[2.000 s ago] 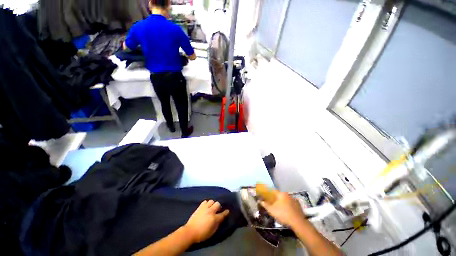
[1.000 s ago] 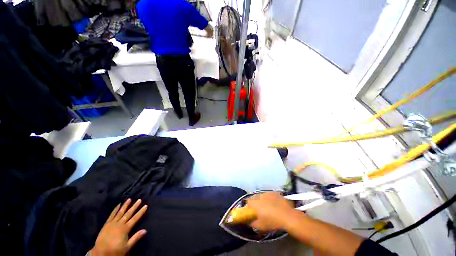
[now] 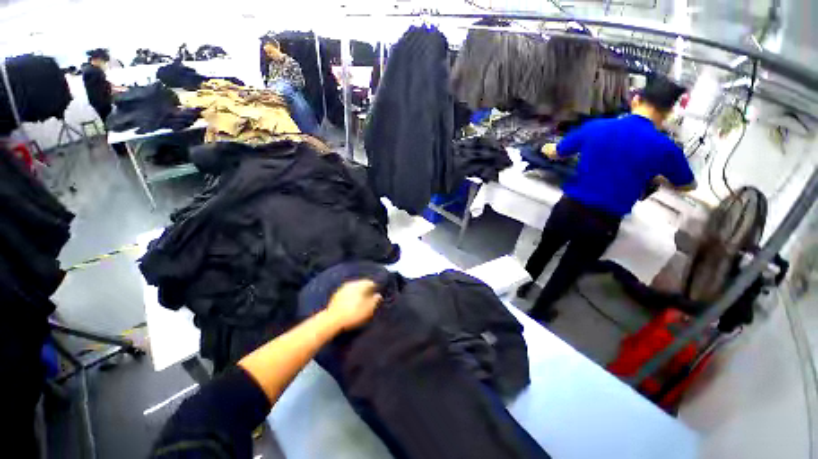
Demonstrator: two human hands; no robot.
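Observation:
A black garment [image 3: 413, 368] lies over the long navy padded board, whose rounded far end [image 3: 334, 280] shows beside my hand. Part of the garment with a small light patch [image 3: 480, 323] hangs over the right side onto the pale blue-white table [image 3: 583, 394]. My left hand [image 3: 354, 303] is closed on the garment's edge near the board's rounded end. My right hand is not in view, and neither is the iron.
A large black garment heap [image 3: 269, 224] lies on a white table beyond my left hand. Dark garments hang on a rail [image 3: 413, 116]. A person in blue [image 3: 619, 166] stands at a white table, with a fan [image 3: 728, 238] and red object [image 3: 659, 350] at right.
The view has swung left, bringing the garment heap and room into sight. My left hand has gone from lying flat to gripping the cloth. My right hand and the iron have left the picture.

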